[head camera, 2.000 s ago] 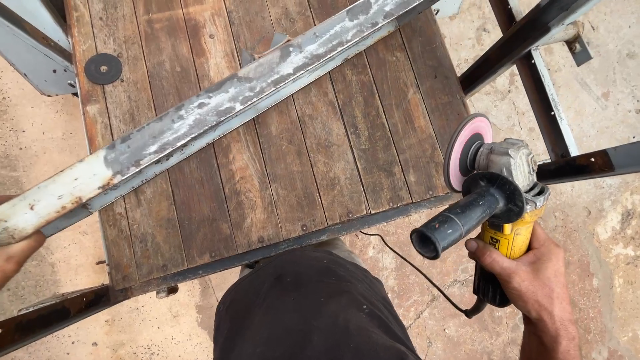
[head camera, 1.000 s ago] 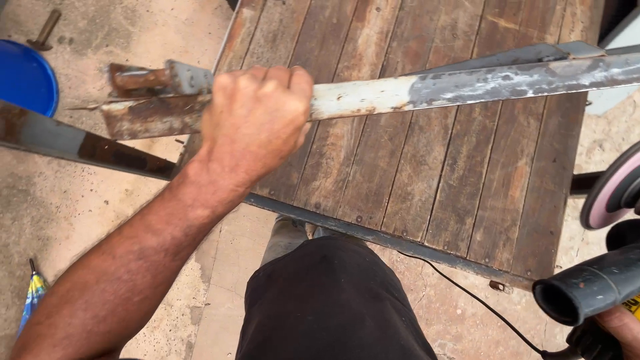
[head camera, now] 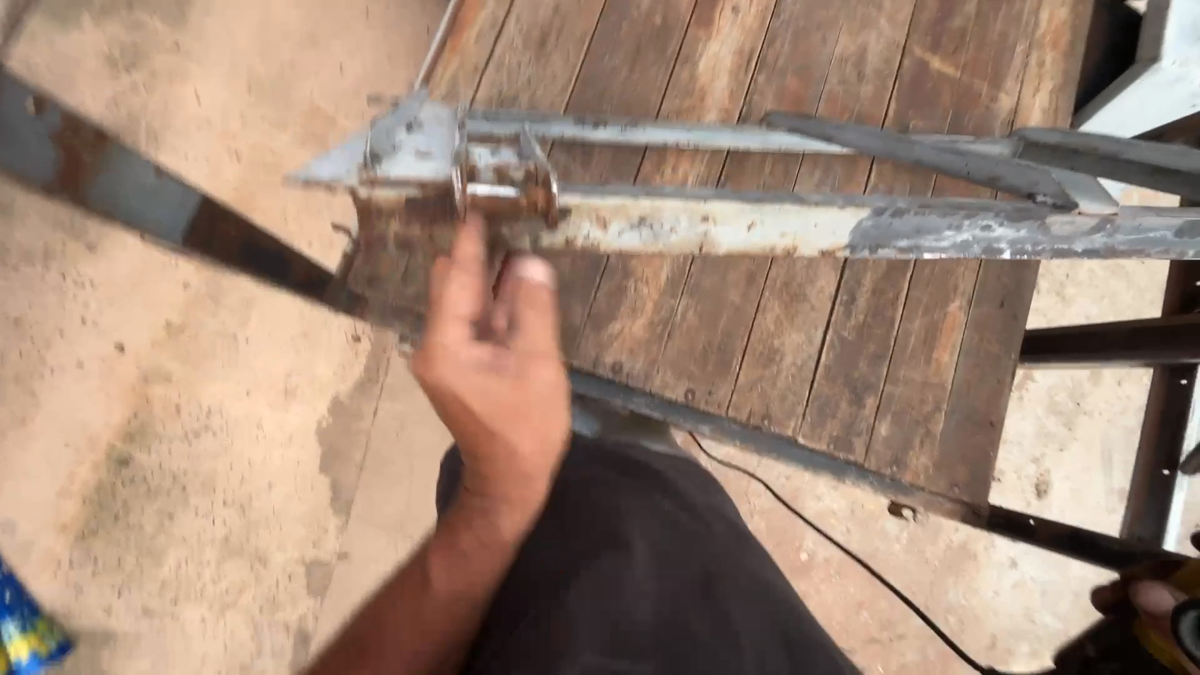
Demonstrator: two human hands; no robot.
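Observation:
A long metal frame bar (head camera: 712, 223), partly white with grey patches and rust, lies across a wooden slatted table (head camera: 750, 319). Near its left end is a rusty metal bracket (head camera: 511, 192), beside a grey triangular plate (head camera: 412, 145). Just below the bracket is my left hand (head camera: 497, 347), blurred, its fingers apart and pointing up, with nothing seen in it; whether a fingertip touches the bracket I cannot tell. At the bottom right corner, my right hand (head camera: 1139, 605) is round the angle grinder (head camera: 1162, 642), mostly cut off by the frame's edge.
A power cord (head camera: 834, 539) runs over the concrete floor below the table's near edge. A rusty metal beam (head camera: 169, 206) slants in from the left. Dark metal bars (head camera: 1116, 342) stand at the right, and a blue and yellow item (head camera: 28, 623) lies at the lower left.
My left hand has let go of the bar and is now below the bracket with its fingers apart. The metal frame has turned, showing its bracket and braces. The grinder is now almost out of view.

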